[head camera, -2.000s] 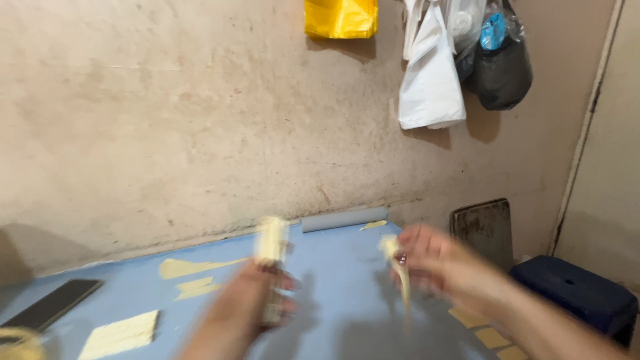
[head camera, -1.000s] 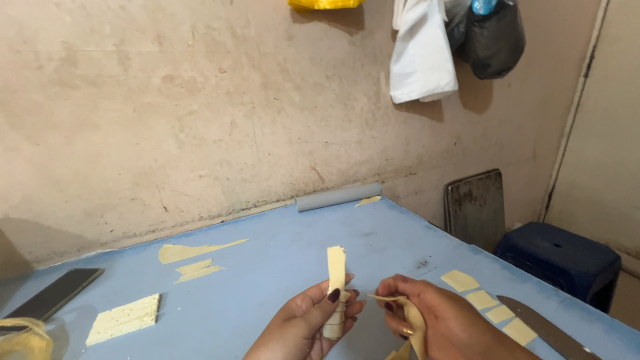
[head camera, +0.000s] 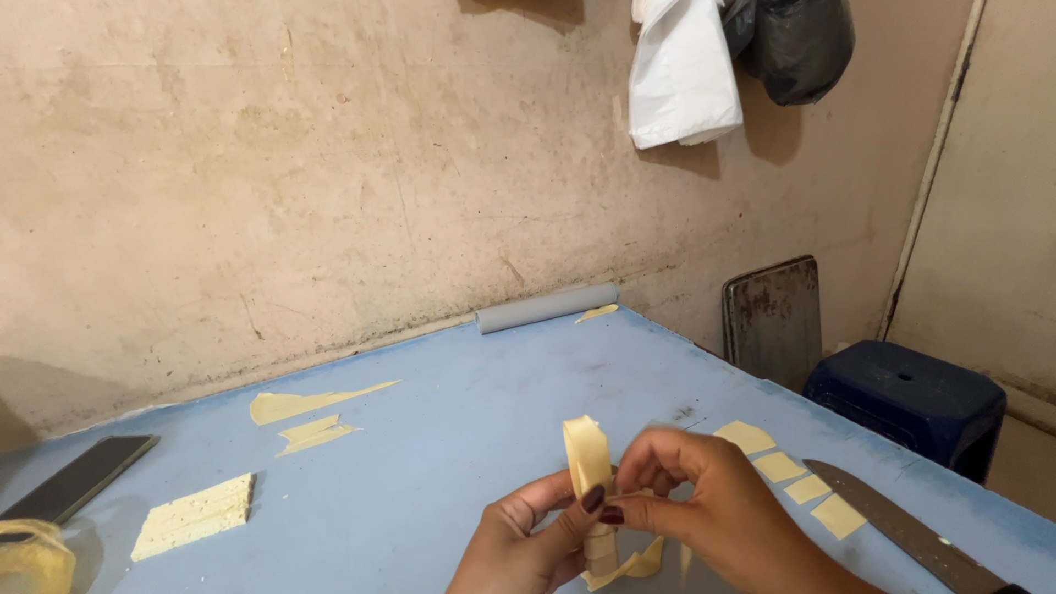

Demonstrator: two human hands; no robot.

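Observation:
My left hand [head camera: 540,528] holds a small upright roll wrapped in pale yellow dough strips [head camera: 601,549], with a strip looped above it [head camera: 587,458]. My right hand [head camera: 701,495] pinches at the same piece, its thumb and fingers touching the strip near the left thumb. A thin dough scrap [head camera: 643,561] lies below the hands. On the right, several dough squares [head camera: 780,467] lie in a row beside a knife [head camera: 899,524]. At left sits a flat pale block with a speckled surface [head camera: 195,516]. The ends of the held strip are partly hidden by my fingers.
Two dough scraps [head camera: 313,402] lie at mid-left. A dark phone [head camera: 82,474] and a yellowish plastic bag or container [head camera: 33,561] are at far left. A grey roll [head camera: 549,307] lies by the wall. A blue stool [head camera: 907,396] and metal trays [head camera: 775,318] stand beyond the table's right edge.
My hands were apart before and now meet at the wrapped piece. The strip that stood straight up from my left hand now forms a loop.

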